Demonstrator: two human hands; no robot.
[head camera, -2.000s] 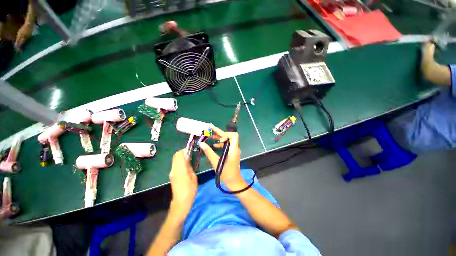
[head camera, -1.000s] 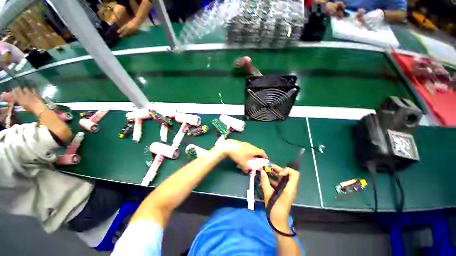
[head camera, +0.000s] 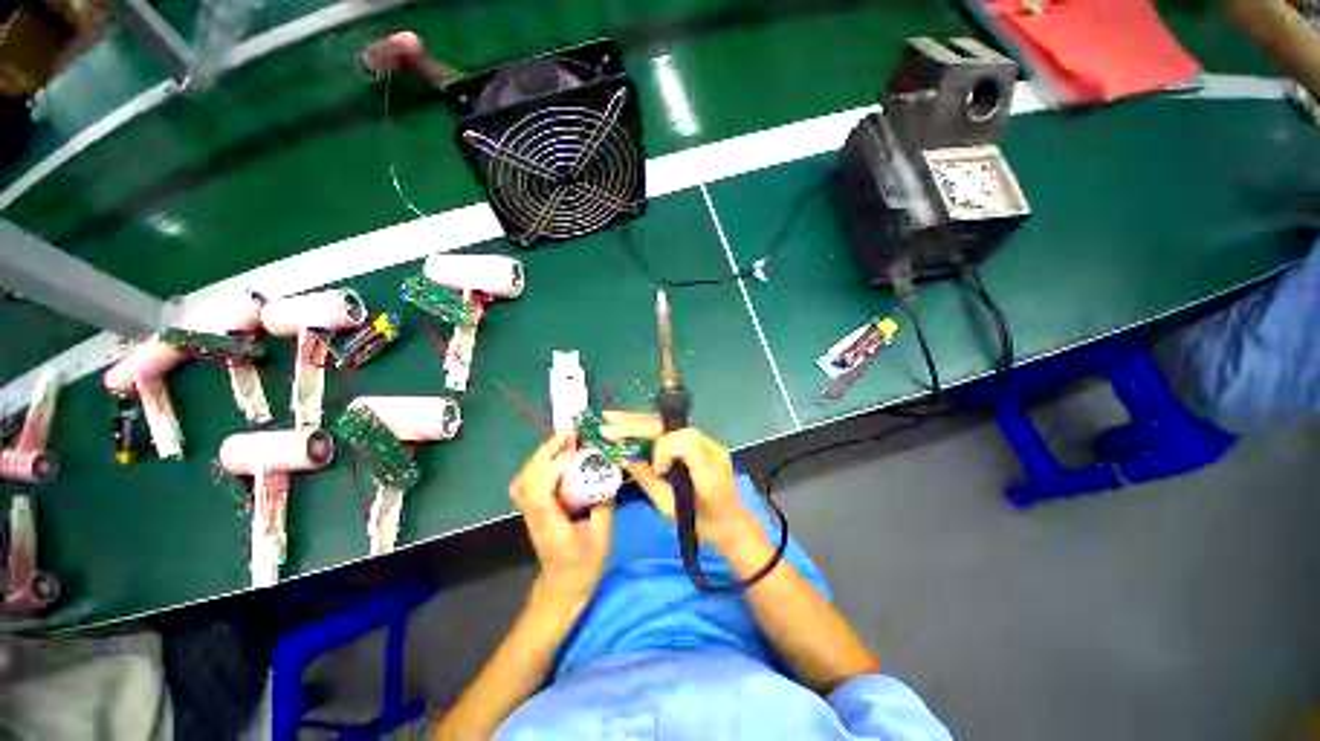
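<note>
My left hand (head camera: 557, 507) grips a pink hair dryer unit (head camera: 591, 476) at the bench's front edge. Its round barrel end faces up towards me and its white handle shell (head camera: 568, 388) points away over the bench. A green circuit board (head camera: 608, 436) with thin red wires shows beside the barrel, partly hidden by fingers. My right hand (head camera: 701, 485) holds the black soldering iron (head camera: 670, 398), its metal tip pointing away from me. The fingertips of my right hand are near the board; contact is unclear.
Several pink dryer units (head camera: 275, 452) lie at the left. A black fan (head camera: 568, 162) stands behind my hands. A loose board module (head camera: 859, 349) and the black soldering station (head camera: 927, 203) are at the right. A red sheet (head camera: 1096, 47) lies far right. Blue stools (head camera: 1096, 427) stand below the bench.
The dryer unit has been turned: its handle now points away from me and its barrel end faces me. The view swung left to right and back as my head moved.
</note>
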